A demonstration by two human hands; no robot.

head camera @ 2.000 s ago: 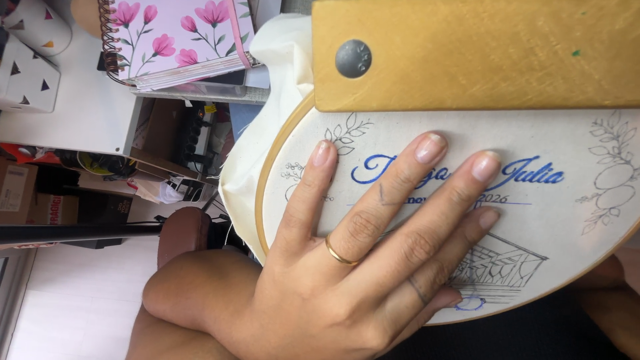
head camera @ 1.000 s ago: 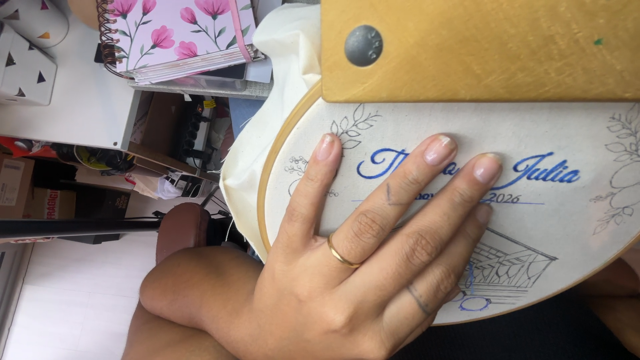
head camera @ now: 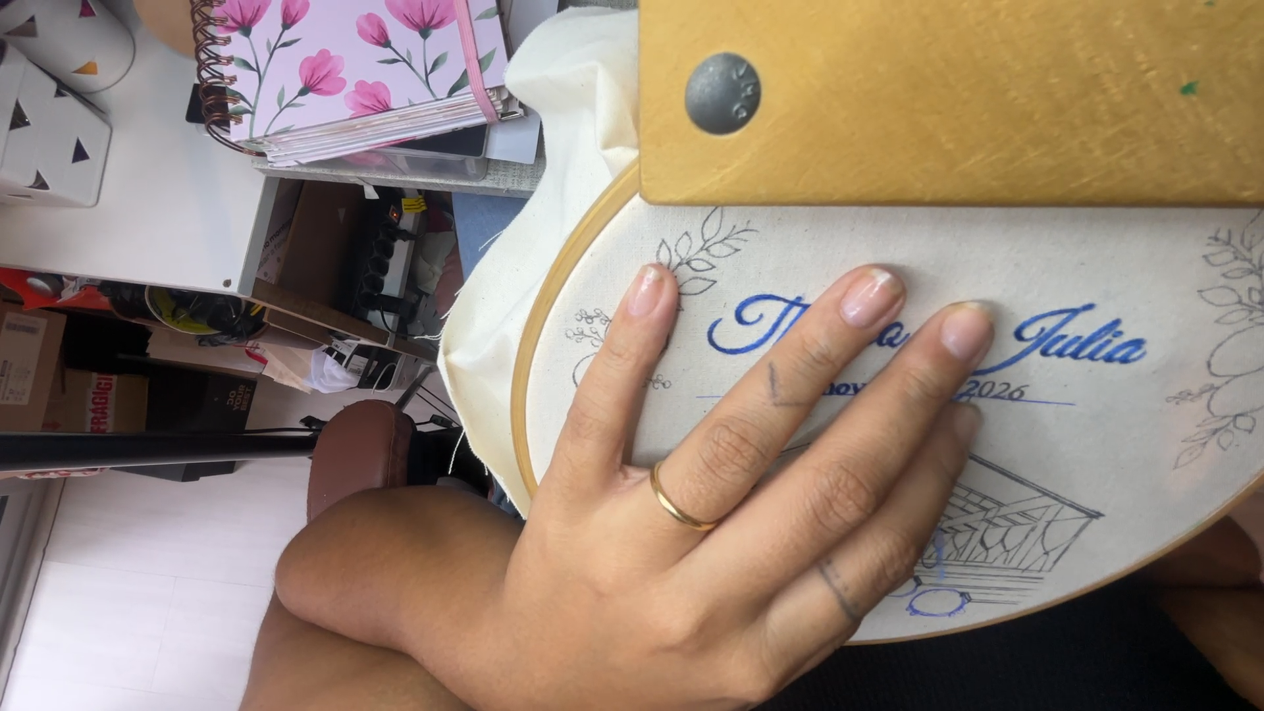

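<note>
My left hand [head camera: 731, 504] lies palm down, fingers spread, on off-white fabric [head camera: 1116, 434] stretched in a round wooden embroidery hoop [head camera: 555, 286]. A gold ring is on one finger; the thumb is hidden. The fingers partly cover blue embroidered lettering [head camera: 1081, 336], a thin drawn line and a drawn structure [head camera: 1037, 523]. Drawn leaf sprigs [head camera: 703, 252] stand near the left and right sides of the hoop. A gold-coloured flat piece with a grey round fastener [head camera: 723, 94] overlaps the hoop's top. My right hand is not in view.
A floral spiral notebook [head camera: 346, 69] lies on a white desk [head camera: 148, 207] at upper left. Loose fabric [head camera: 583, 99] bunches outside the hoop. Cables, a power strip [head camera: 378, 252] and cardboard boxes [head camera: 30, 360] are under the desk. Bent bare legs [head camera: 395, 573] lie beneath my hand.
</note>
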